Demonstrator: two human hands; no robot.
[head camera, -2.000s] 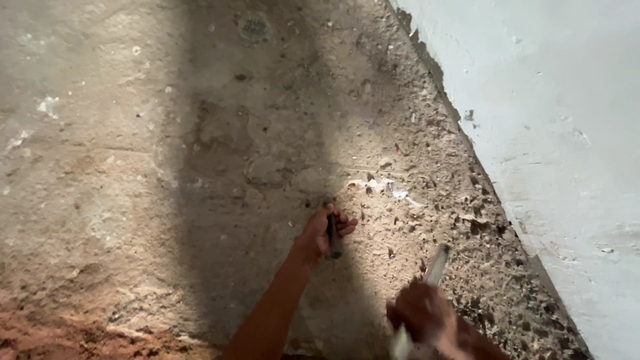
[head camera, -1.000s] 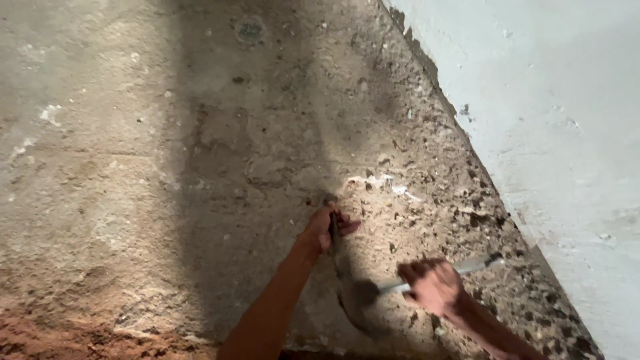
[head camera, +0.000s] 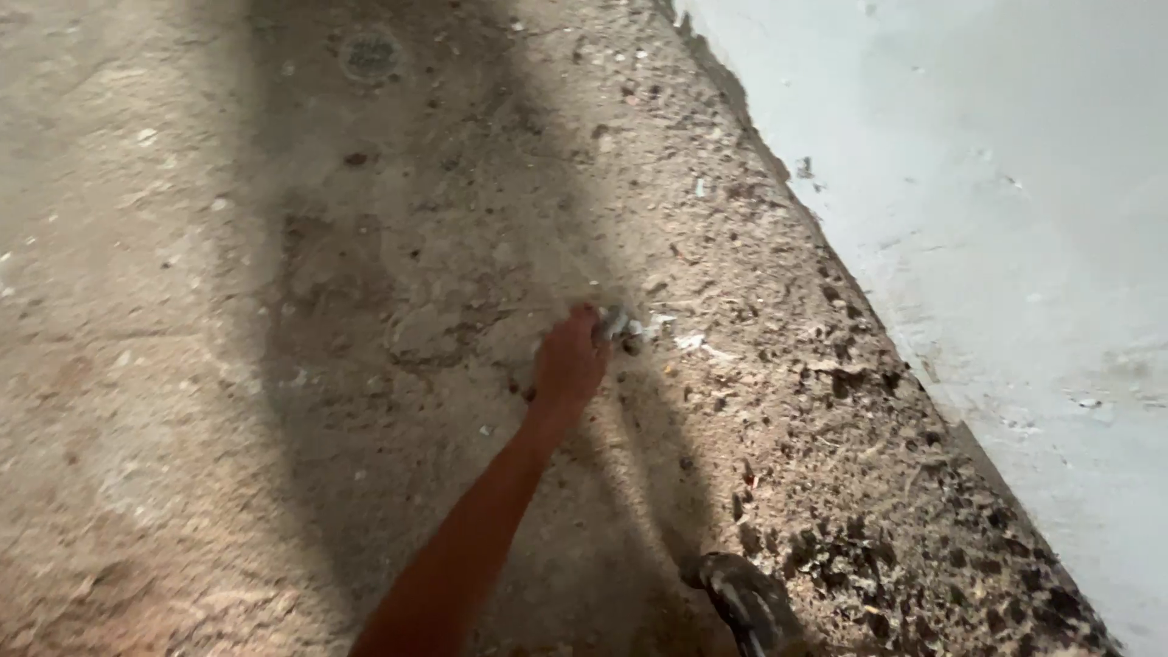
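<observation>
Just right of the middle of the head view, my left hand (head camera: 573, 358) is closed at the rough tan wall or floor surface (head camera: 474, 255). A blurred grey tool end (head camera: 613, 323) shows at its fingertips, beside white chipped patches (head camera: 698, 343); what kind of tool it is cannot be made out. Low in the view, right of my left forearm, is a dark, blurred thing with a rounded end, which looks like a hammer head (head camera: 744, 593). My right hand is not in view.
A smooth pale painted surface (head camera: 1013, 228) meets the rough one along a ragged slanting edge at the right. Deep pits and loose crumbs (head camera: 849, 566) lie near that edge. A round, greyish patch (head camera: 371, 55) is at the upper left. Broad shadows cross the middle.
My right hand, in view a second ago with a hammer, has left the view at the bottom. My left hand is turned more towards the white patches.
</observation>
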